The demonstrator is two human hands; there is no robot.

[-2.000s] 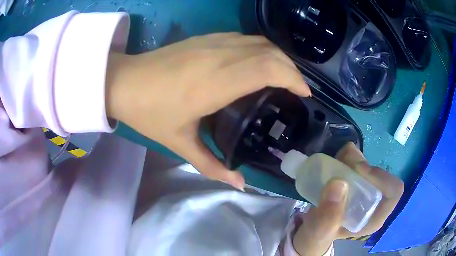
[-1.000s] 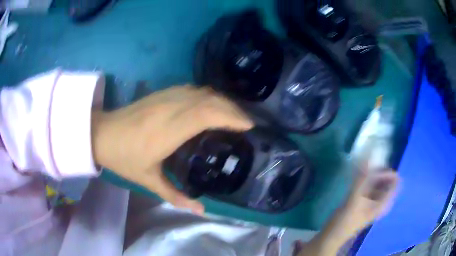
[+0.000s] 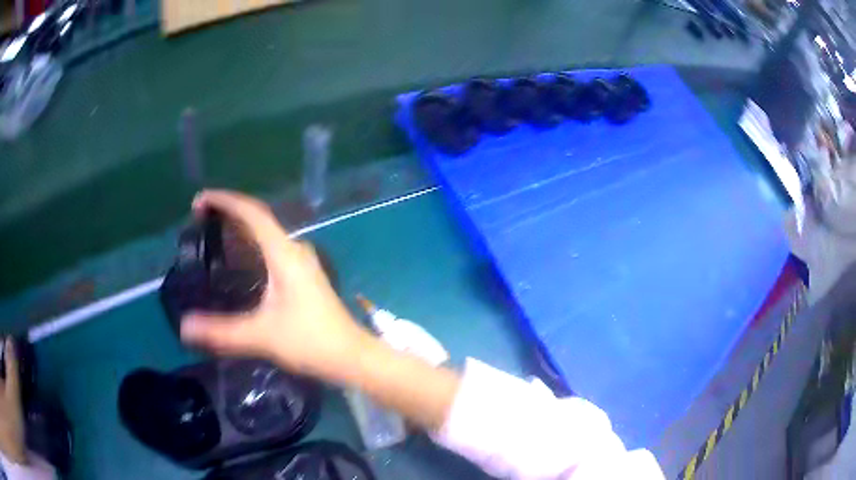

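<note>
My right hand (image 3: 291,291) is blurred, with thumb and fingers around a black piece (image 3: 211,272) above the green mat. My left hand (image 3: 11,412) is cut off by the left edge, beside a dark housing (image 3: 42,412); its grip is hidden. A black two-well housing (image 3: 174,408) lies below my right hand, with clear film (image 3: 258,398) in one well. Another housing (image 3: 300,464) is cut off at the bottom. The white glue bottle (image 3: 410,337), with its orange nozzle, lies beside my right forearm. The clear bottle (image 3: 378,422) lies just below that forearm.
The blue board (image 3: 610,244) fills the right side, with several black oval pieces (image 3: 526,101) along its far edge. Two clear upright strips (image 3: 316,164) stand at the bench's back edge. A green conveyor (image 3: 375,56) runs behind. Yellow-black floor tape (image 3: 741,403) is at lower right.
The view has swung towards the blue board. My right hand has gone from near the glue bottle to around a black piece. My left hand is now mostly out of view. The clear bottle lies on the mat.
</note>
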